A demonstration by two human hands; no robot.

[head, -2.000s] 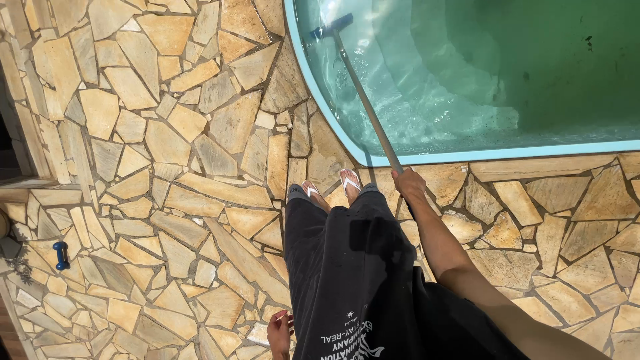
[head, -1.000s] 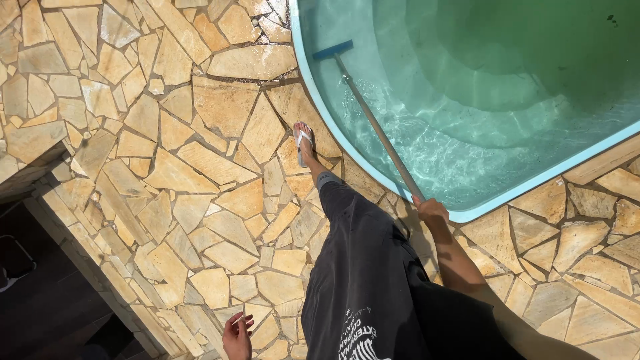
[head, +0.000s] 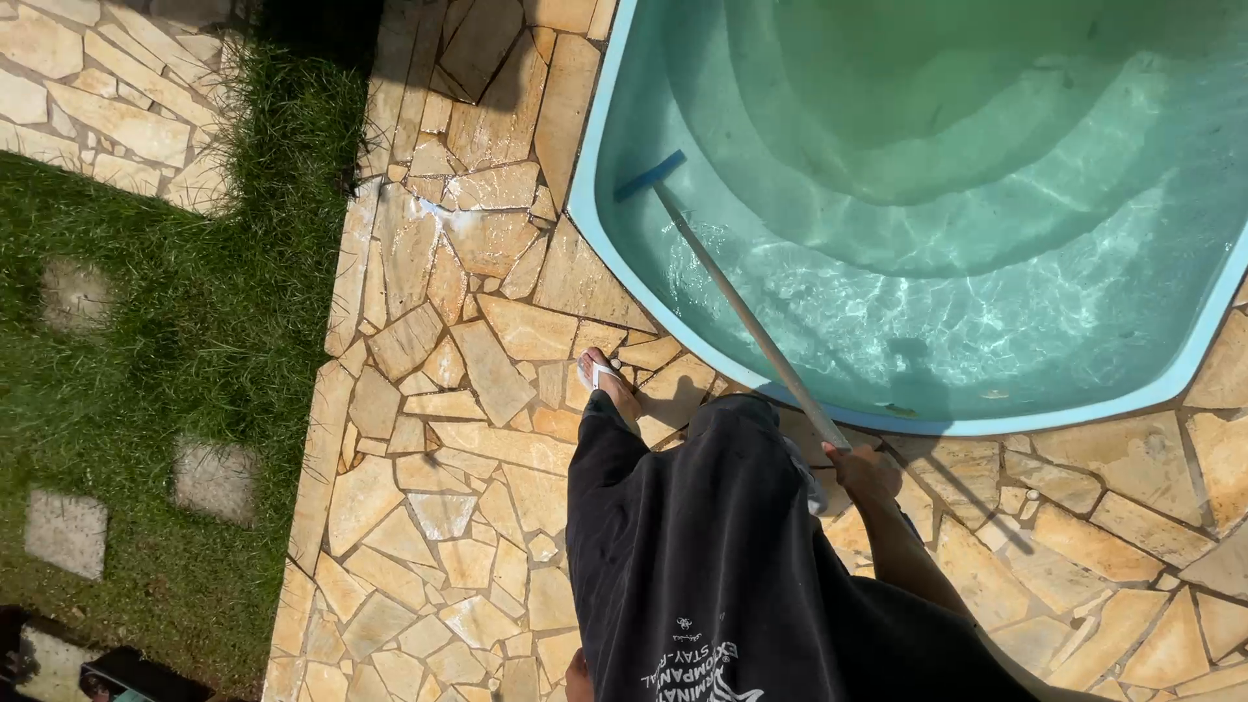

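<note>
My right hand [head: 864, 472] is closed around the near end of a long pole [head: 746, 314], just outside the pool's rim. The pole slants over the light blue rim [head: 985, 425] into the water. At its far end a blue pool brush head [head: 650, 176] lies in the shallow part, near the left wall of the pool. Of my left hand [head: 579, 675] only a small part shows at the bottom edge, beside the dark shirt; its fingers are hidden.
Irregular stone paving [head: 507, 439] surrounds the pool, with a wet patch [head: 468, 219] left of the rim. Grass [head: 195, 322] with square stepping slabs [head: 216, 480] lies farther left. My foot in a white flip-flop [head: 600, 370] stands near the rim. Dark objects [head: 136, 675] sit at the lower left.
The view has shifted a lot, and grass now shows at the left. My left hand has dropped mostly out of view. My right hand has stayed on the pole.
</note>
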